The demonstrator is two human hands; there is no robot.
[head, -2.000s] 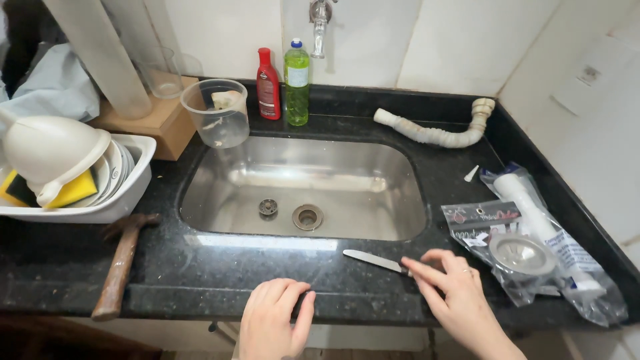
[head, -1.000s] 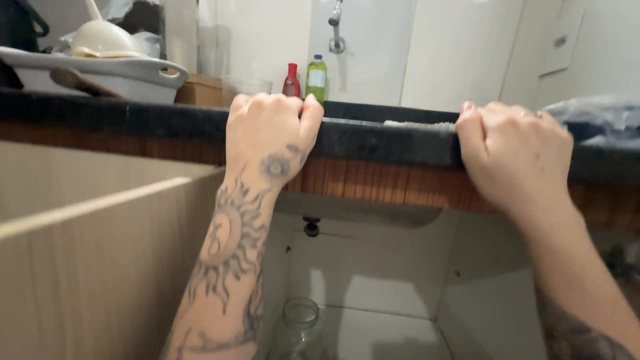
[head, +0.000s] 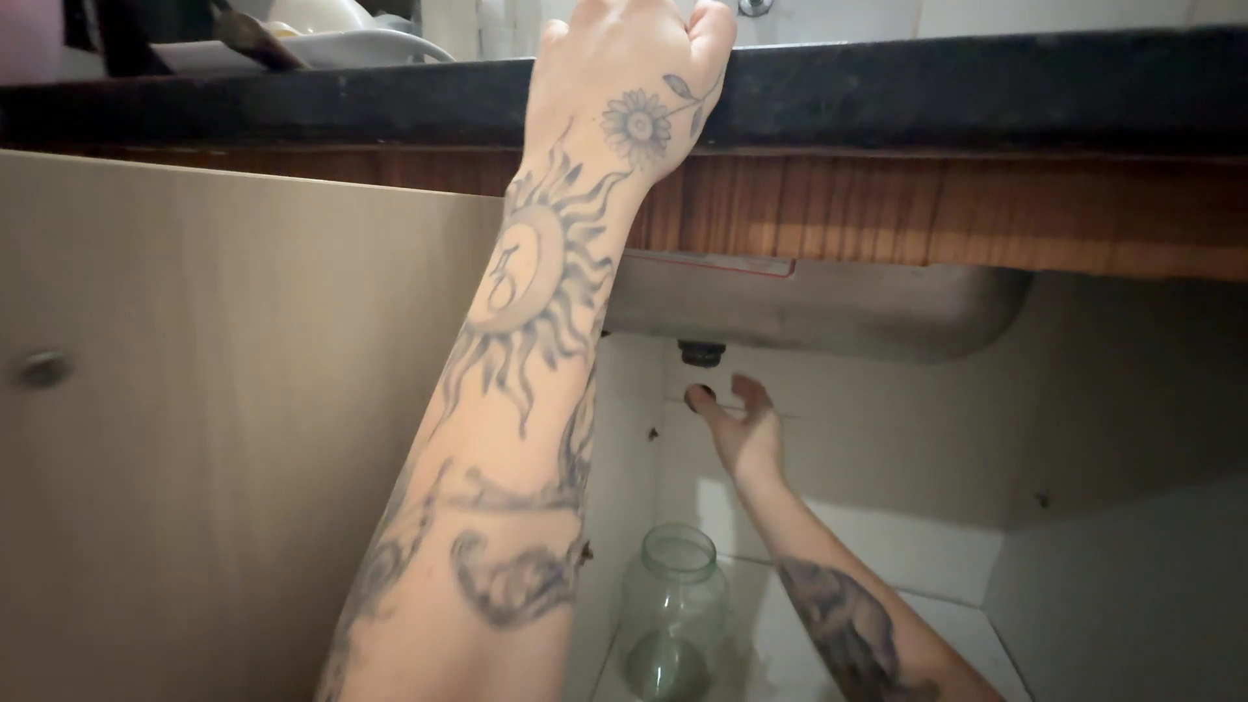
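My left hand (head: 624, 83) rests on the edge of the dark stone countertop (head: 926, 93), its fingers curled over the top and partly out of view. Below the counter, my right hand (head: 746, 424) reaches into the cabinet, thumb and fingers apart, just beneath the dark drain outlet (head: 701, 353). That outlet sticks down from the underside of the steel sink basin (head: 877, 307). A round dark spot by the right thumb may be a hole in the wall behind; whether the hand touches it does not show.
A glass jar (head: 675, 614) stands on the cabinet floor below my right hand. An open cabinet door (head: 224, 409) fills the left side. Under the counter edge runs a wooden strip (head: 877, 210). A white dish tub (head: 361, 49) sits on the counter at the upper left.
My right hand has left the counter edge and moved down under the sink. The left hand stays on the edge. The view has dropped from the countertop to the cabinet.
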